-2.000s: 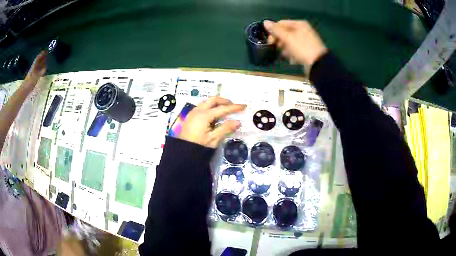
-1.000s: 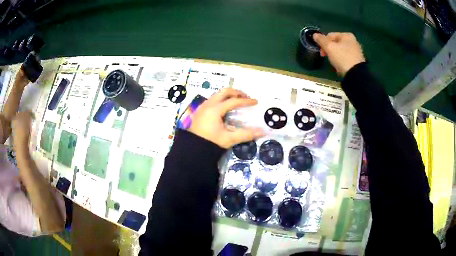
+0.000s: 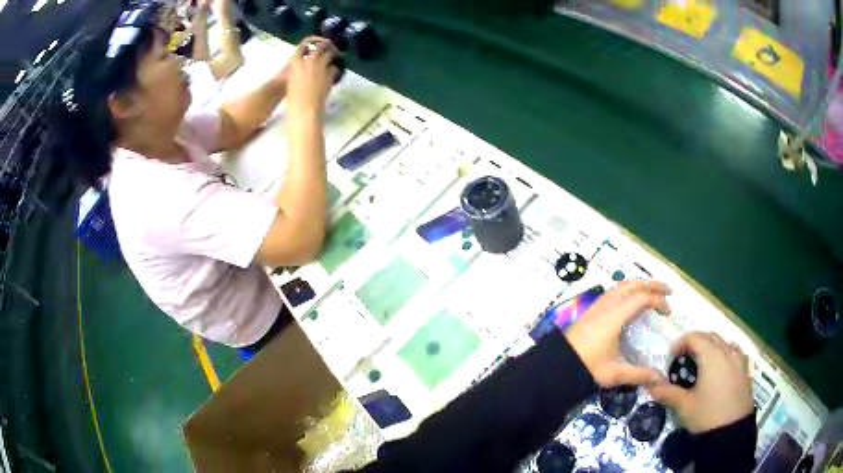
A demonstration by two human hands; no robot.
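Note:
My left hand [image 3: 615,334] holds a crumpled, pale clear film [image 3: 651,342] between thumb and fingers. My right hand [image 3: 721,383] is close beside it, with a small black round panel [image 3: 683,371] with light spots at its fingertips. Both hands are above the blister tray [image 3: 610,448], whose pockets hold dark discs; the tray is partly hidden and cut off by the bottom edge. Another round panel [image 3: 570,267] lies on the printed bench cover. A black cylindrical unit [image 3: 494,217] stands upright on the cover.
A black cylinder [image 3: 818,319] is on the green belt [image 3: 638,166] at far right. Several cylinders [image 3: 356,37] are on the belt's far left. A co-worker [image 3: 199,222] in pale pink sits at left, hands at a dark object. A cardboard box [image 3: 268,406] is below the bench.
The view has swung left, showing more of the co-worker. My right hand has left the cylinder on the belt and come beside my left hand, now with a round panel.

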